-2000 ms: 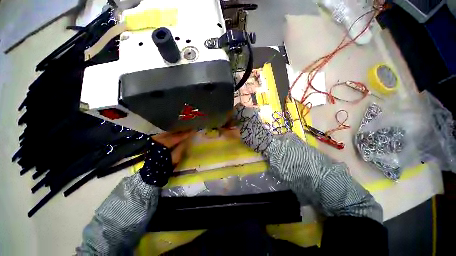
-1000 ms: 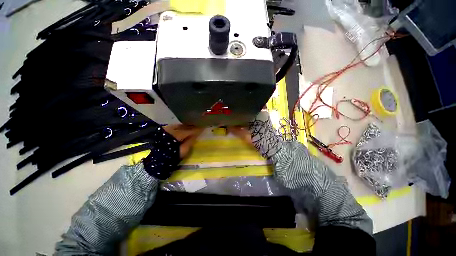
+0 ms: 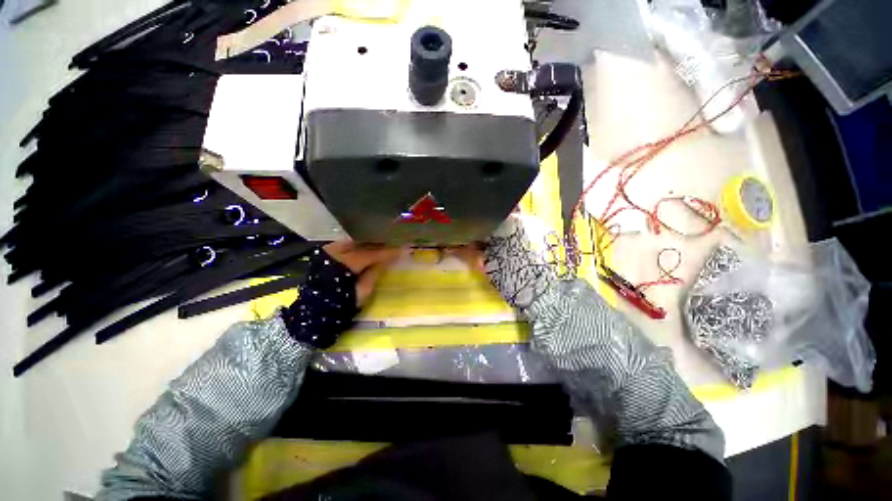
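The sewing machine (image 3: 421, 161) has a white body and dark grey front cover with a red logo. My left hand (image 3: 333, 284), in a black glove with white dots, reaches under the head from the left. My right hand (image 3: 504, 266), in a pale grey glove with dark lines, reaches under it from the right. The fingertips are partly hidden by the head, so I cannot tell what they hold. A small yellow-marked part (image 3: 426, 256) lies between them. Plain black straps (image 3: 430, 411) lie stacked in front. A large fanned pile of black straps with silver rings (image 3: 117, 186) lies left.
At right lie tangled red cord (image 3: 626, 181), a red-handled tool (image 3: 641, 301), a yellow tape roll (image 3: 749, 203) and a clear bag of silvery rings (image 3: 729, 318). Another clear plastic bag (image 3: 694, 44) is at the upper right. Yellow tape strips cross the table (image 3: 430, 338).
Since two seconds ago the whole view has shifted, with the machine now more central. Both hands remain at the front edge of the head. Little differs from one second ago.
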